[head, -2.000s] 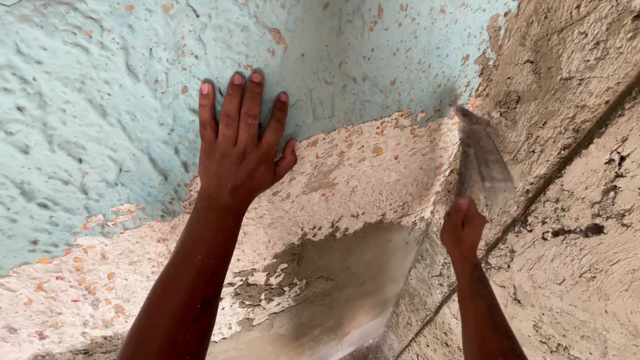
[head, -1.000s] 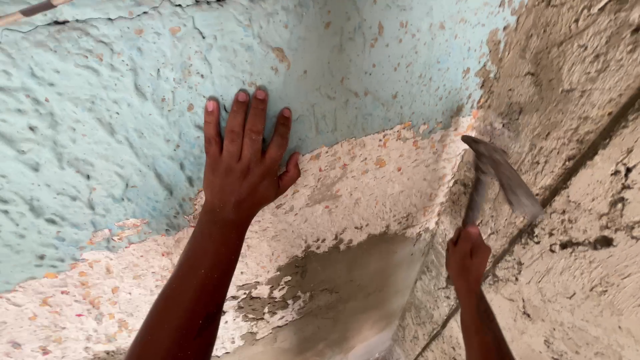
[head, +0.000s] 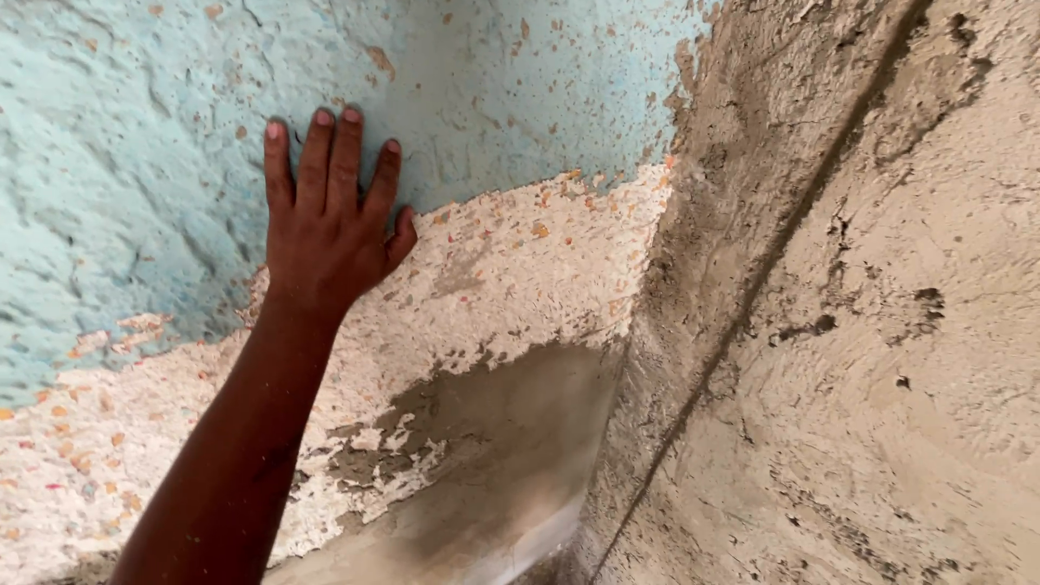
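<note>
My left hand [head: 325, 215] rests palm down against the wall, its fingers spread on the light blue paint [head: 504, 97] and its thumb beside the border where the paint stops. Below that border runs a band of pale, chipped plaster [head: 520, 276] with orange and reddish specks. Lower still, a patch of smooth grey-brown plaster [head: 520, 431] is bare of paint. My left hand holds nothing. Neither my right hand nor the hammer-like tool seen in the earlier frames shows in this view.
On the right a rough brown plastered wall [head: 877, 341] meets the painted one at a corner. A dark groove [head: 751, 292] crosses it diagonally. Small pits and cracks mark its surface. A pale, blurred strip [head: 544, 528] lies low near the corner.
My right hand and the hammer-like tool it held have gone out of view. My left hand stays pressed on the blue wall.
</note>
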